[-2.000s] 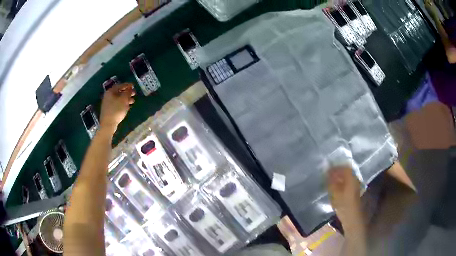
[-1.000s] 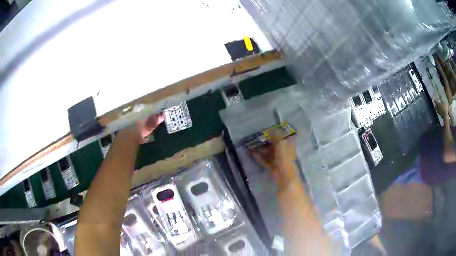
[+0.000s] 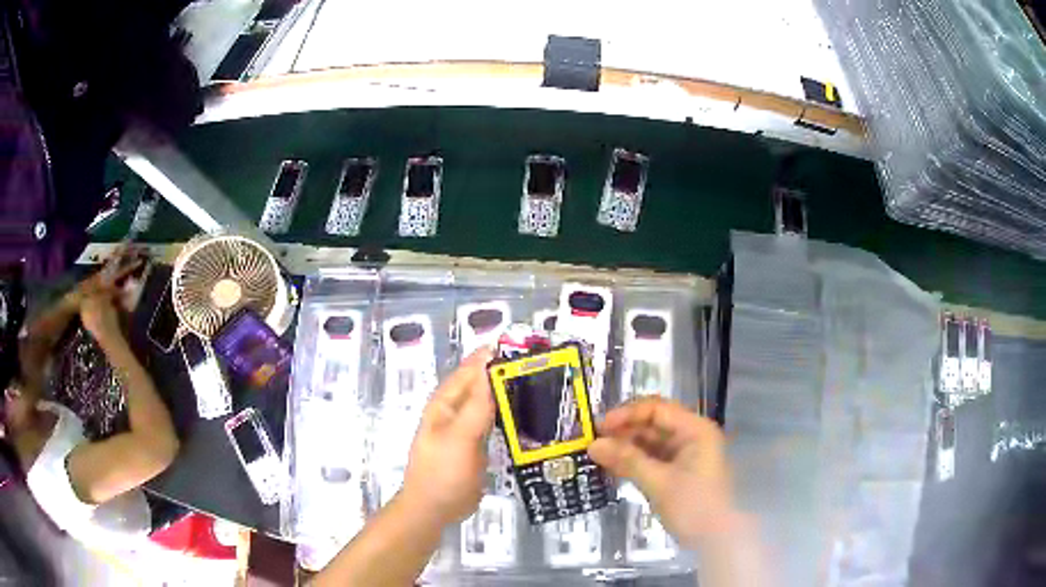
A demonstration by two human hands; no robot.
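A phone (image 3: 548, 430) with a yellow screen surround and black keypad is held upright, slightly tilted, in front of me. My left hand (image 3: 457, 430) holds it by its left edge. My right hand (image 3: 660, 453) has its thumb and fingertips at the phone's right edge, beside the lower part of the screen. A pale edge with red shows at the top behind the yellow front. Below lies a clear blister tray (image 3: 447, 281) with white phone backs in its pockets; one back (image 3: 586, 312) sits higher at the top of the tray.
A green conveyor belt (image 3: 482, 143) beyond carries spaced phone bodies. A grey translucent tray (image 3: 774, 401) lies right. Stacked clear trays (image 3: 958, 126) stand upper right. A beige fan (image 3: 226, 287), a lit smartphone (image 3: 252, 347) and another person's arm (image 3: 126, 401) are left.
Both hands have come together over the near tray, the left from the belt and the right from the grey tray. A yellow-fronted phone is now between them. The view has turned left.
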